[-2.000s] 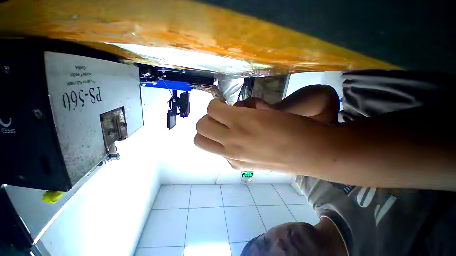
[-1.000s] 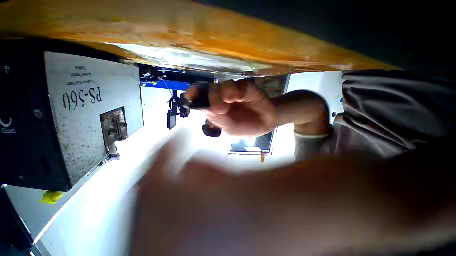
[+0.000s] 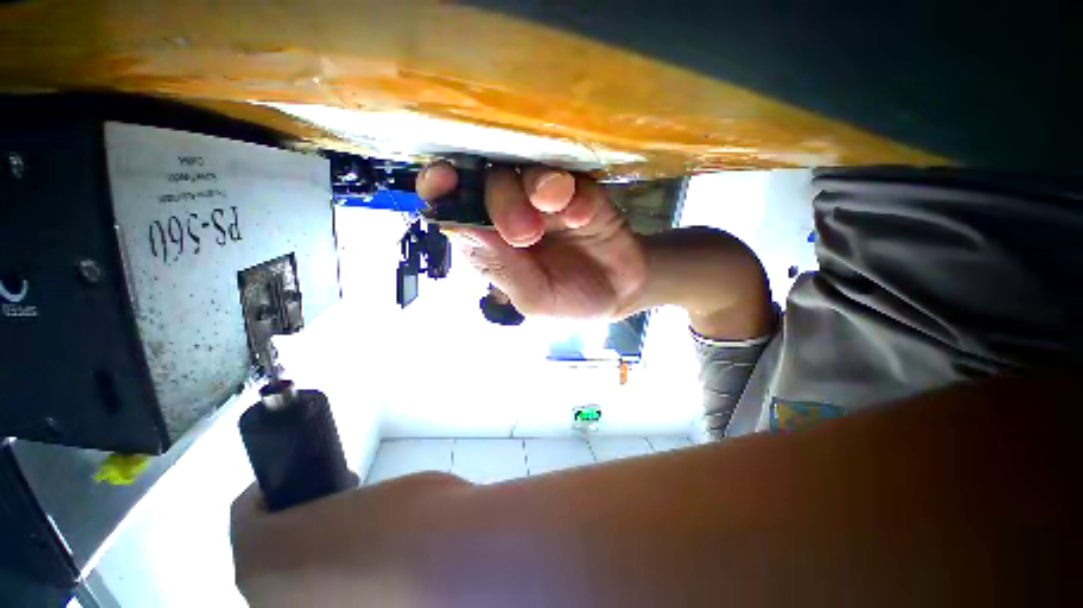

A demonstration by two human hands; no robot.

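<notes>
My right hand (image 3: 297, 540), blurred at the lower left, grips a black ribbed screwdriver (image 3: 295, 445). The screwdriver's metal end meets the bracket at the outlet (image 3: 273, 311) of the grey-white feeder face; whether a screw is on the bit is too small to tell. My left hand (image 3: 558, 249), palm towards the camera, pinches a small black part (image 3: 457, 194) between thumb and fingers, just under the bench surface as pictured. The part's far side is hidden by fingers and glare.
The feeder box (image 3: 220, 344), marked PS-560, stands at the left. The yellow-orange bench top (image 3: 392, 71) runs along the picture's top. A blue strip (image 3: 386, 200) and black jointed stand (image 3: 418, 255) are behind the left hand. Grey clothing (image 3: 903, 285) fills the right side.
The hands were together two seconds ago. My right hand has moved left and down with the screwdriver to the feeder outlet. My left hand keeps the black part, slightly higher in the picture than before.
</notes>
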